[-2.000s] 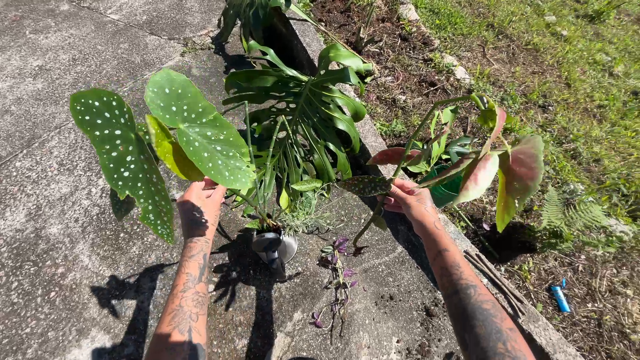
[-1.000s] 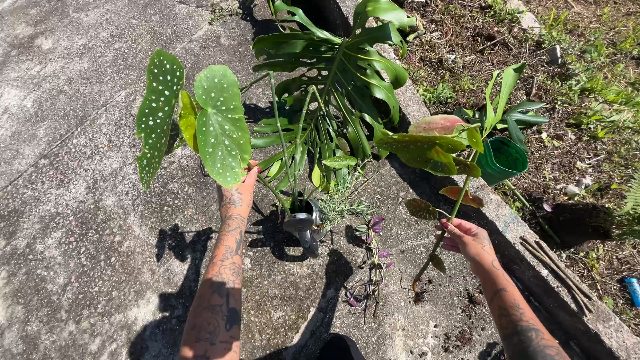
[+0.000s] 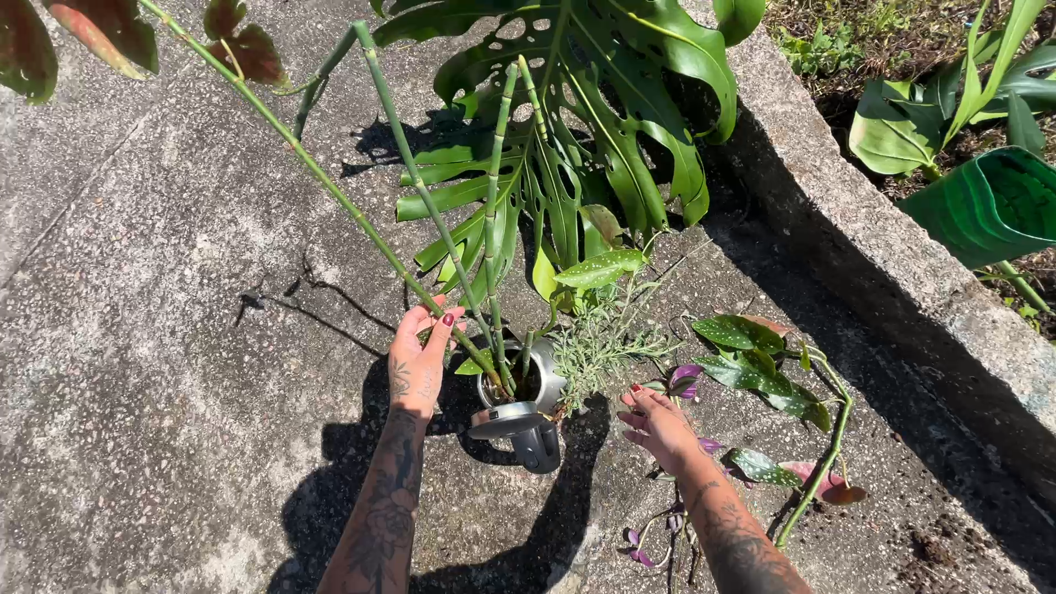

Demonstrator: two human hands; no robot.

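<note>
My left hand (image 3: 425, 355) grips a long jointed green stem (image 3: 330, 186) with reddish leaves at its top left. Its lower end goes into a metal kettle (image 3: 551, 379) with a black handle and a lid standing open. Other upright green stems and a grey-green leafy sprig (image 3: 606, 334) also stand in the kettle. My right hand (image 3: 660, 421) has its fingers apart, close to a purple-leaved trailing cutting (image 3: 683, 381), and appears to hold nothing. A spotted-leaf begonia cutting (image 3: 835, 445) lies on the concrete to its right.
Large split monstera leaves (image 3: 569, 107) spread behind the kettle. A raised concrete curb (image 3: 891, 239) runs diagonally along the right. Beyond it, a green container (image 3: 982, 206) lies tilted beside broad leaves on the soil. Loose dirt (image 3: 940, 549) is scattered at the lower right.
The cutting that my right hand held now appears to lie on the concrete, and that hand has moved left. My left hand is now at the stem beside the kettle. The view is closer.
</note>
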